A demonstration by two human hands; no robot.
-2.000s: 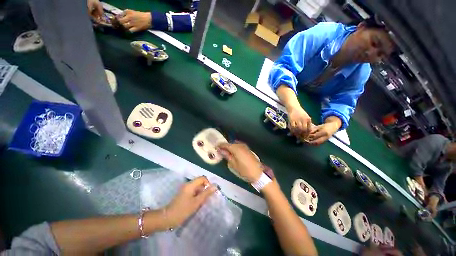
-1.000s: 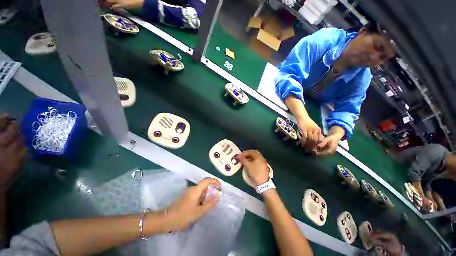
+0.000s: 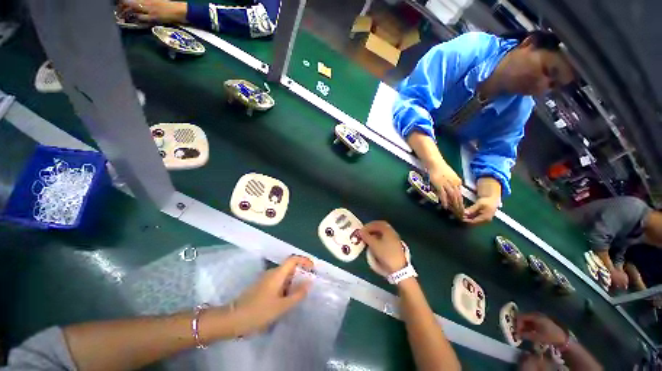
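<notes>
My right hand (image 3: 385,248), with a white band at the wrist, has its fingertips on the right side of a cream front cover (image 3: 341,235) on the green belt; anything between the fingertips is too small to see. Another cream cover (image 3: 400,255) is partly hidden behind this hand. My left hand (image 3: 274,296) pinches a small clear backing sheet (image 3: 303,273) between thumb and fingers, above the near metal rail. Translucent sheets (image 3: 308,330) lie under and beside my left hand on the near ledge.
A blue bin (image 3: 54,187) of white rings stands at left beside a grey post (image 3: 109,94). More cream covers (image 3: 259,198) lie along the belt. Part-built units (image 3: 249,95) stand on its far side. A worker in blue (image 3: 464,101) sits opposite. Another person's hand (image 3: 541,330) shows at lower right.
The covers and units have shifted along the belt relative to the rail. My right hand has moved slightly right and down, staying at the same cover. The hand at the far left edge is gone.
</notes>
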